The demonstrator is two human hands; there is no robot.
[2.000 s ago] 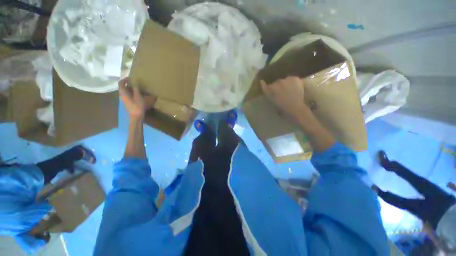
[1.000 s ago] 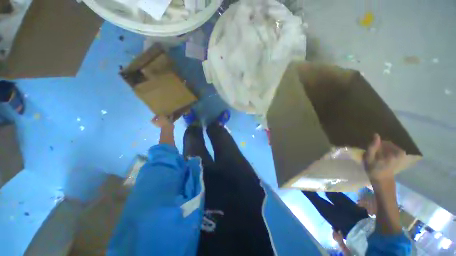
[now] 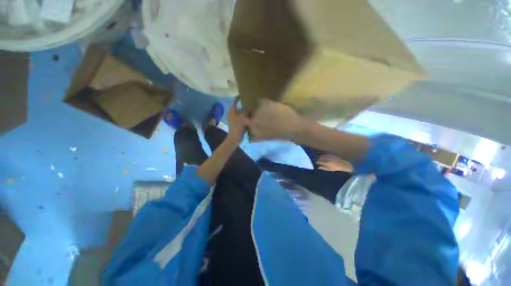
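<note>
A large open cardboard carton (image 3: 347,78) is held up in front of me at the upper right, tilted, with its dark inside showing on the left. My right hand (image 3: 274,120) grips its lower edge near a corner. My left hand (image 3: 238,120) is close beside it at the same corner, its fingers at the carton's edge. A small open cardboard carton (image 3: 126,100) stands on the floor at the left, untouched. The fingertips of both hands are partly hidden.
A bin (image 3: 193,47) with whitish film is behind the large carton. Another round bin (image 3: 84,33) is at the top left. Stacked trays (image 3: 148,192) lie by my left sleeve. Another person's dark-clad leg (image 3: 314,179) shows below the carton. White scraps dot the blue floor.
My left hand has let go of the small carton and moved right to the large one. The large carton has swung up and turned, and my right hand has moved left with it.
</note>
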